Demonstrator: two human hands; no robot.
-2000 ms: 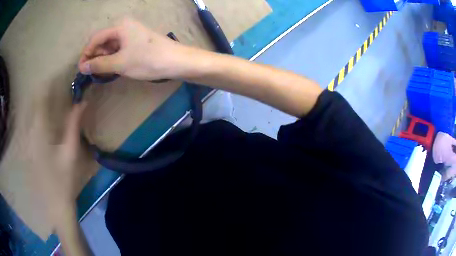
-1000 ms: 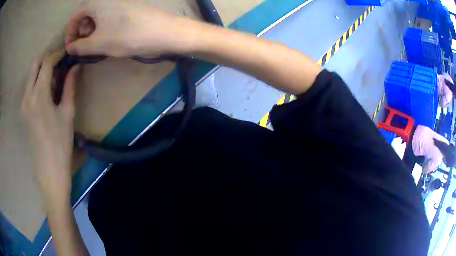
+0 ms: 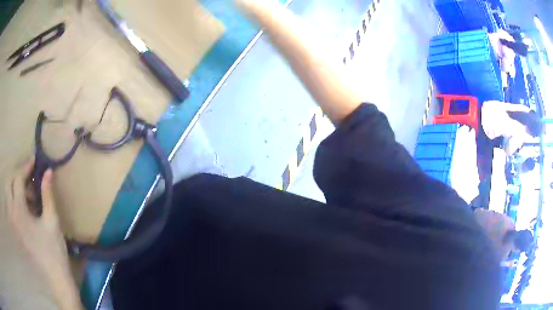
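A dark headphone headband (image 3: 162, 209) arcs over the bench edge against my dark clothing. One open black yoke (image 3: 112, 145) is at its upper end, and a second black yoke (image 3: 57, 162) lies left of it. The yoke tips are close together; I cannot tell if they touch. Thin wires stick out of the yokes. My left hand (image 3: 37, 221) grips the stem of the left yoke, its fingers partly hiding it. My right hand is cut off by the top edge; only the blurred forearm shows.
A hammer with a shiny shaft and black grip (image 3: 164, 74) lies beyond the yokes, its head out of view. Black snips (image 3: 37, 45) and a thin dark rod (image 3: 36, 66) lie on the cardboard (image 3: 91, 200). Blue crates (image 3: 467, 60), a red stool (image 3: 456, 110) and people are at the right.
My right hand has left the yoke and moved up out of the picture. My left hand remains at the left yoke. The view has shifted, bringing the snips, rod and both yokes into sight.
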